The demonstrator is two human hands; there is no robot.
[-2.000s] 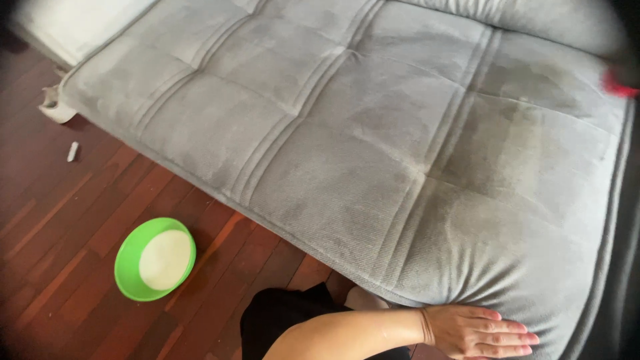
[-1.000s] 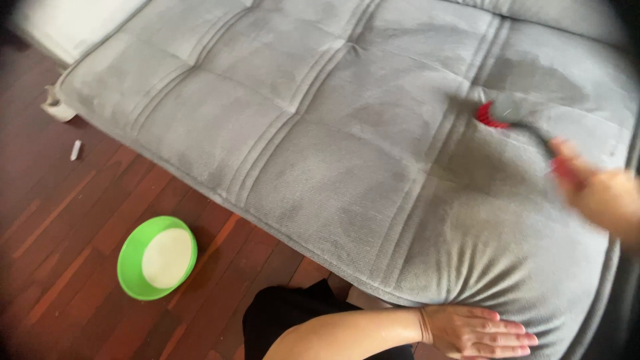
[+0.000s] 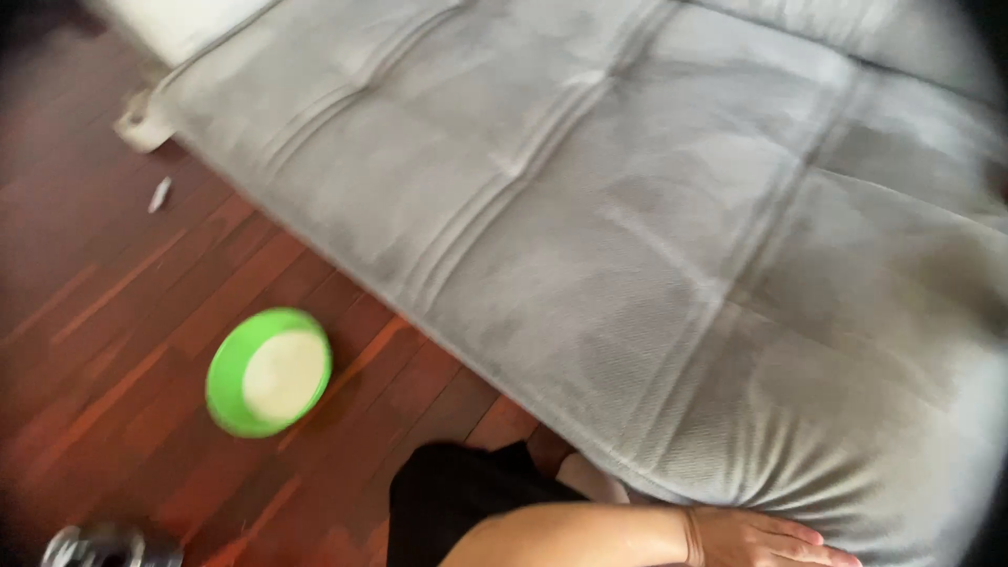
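Observation:
A grey tufted fabric sofa seat [image 3: 551, 236] spans most of the view, with darker patches toward its right side. My left hand [image 3: 768, 539] lies flat on its near edge at the bottom right, and the fabric is wrinkled beside it. That hand holds nothing. My right hand is out of view. A blurred dark spot shows at the right edge, too unclear to name. On the floor left of the sofa stands a green bowl [image 3: 228, 386] holding a whitish liquid [image 3: 285, 376].
Reddish-brown wooden floorboards [image 3: 142, 315] run along the left. A small white object [image 3: 160, 195] lies there, near a pale object [image 3: 143, 126] at the sofa's corner. A clear, shiny object [image 3: 102, 547] is partly visible at the bottom left. My black-clothed leg [image 3: 465, 504] is beside the sofa.
My right hand, which held a red-bristled brush with a dark handle over the sofa one second ago, has left the view. My left hand remains on the sofa edge.

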